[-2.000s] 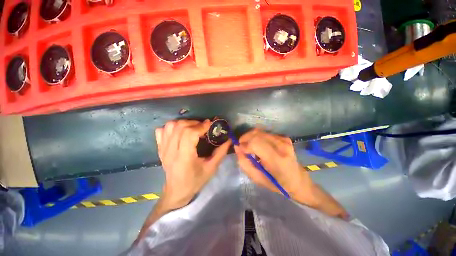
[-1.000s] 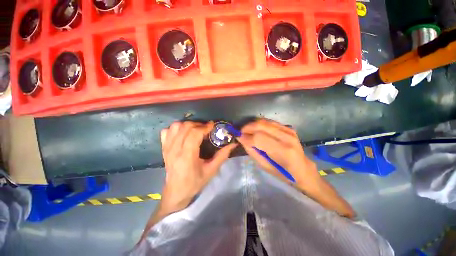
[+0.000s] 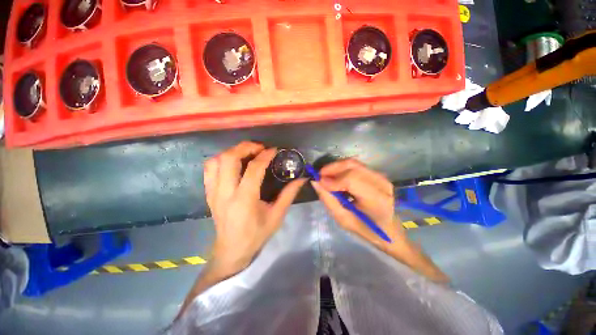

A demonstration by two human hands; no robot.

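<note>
A round electronic assembly (image 3: 288,165), a dark cup with a shiny rim and small pale parts inside, is between the thumb and fingers of my left hand (image 3: 239,190), at the near edge of the bench. My right hand (image 3: 356,196) holds a slim blue adjusting tool (image 3: 361,214) like a pen. The tool's tip is at the right rim of the assembly; whether it touches is too small to tell. A red foam tray (image 3: 196,108) lies behind my hands, with similar round units in its square pockets; one front-row pocket shows plain red.
An orange tool (image 3: 539,78) with a dark tip lies over crumpled white tissue (image 3: 487,119) right of the tray. A wire spool (image 3: 544,44) stands behind it. Blue stools (image 3: 457,198) are below the bench edge. Another person's sleeve (image 3: 562,229) is at the right.
The blue tool's tip has moved from over the cup to its right rim. The assembly sits slightly higher in view and looks turned. My left fingers have shifted around it.
</note>
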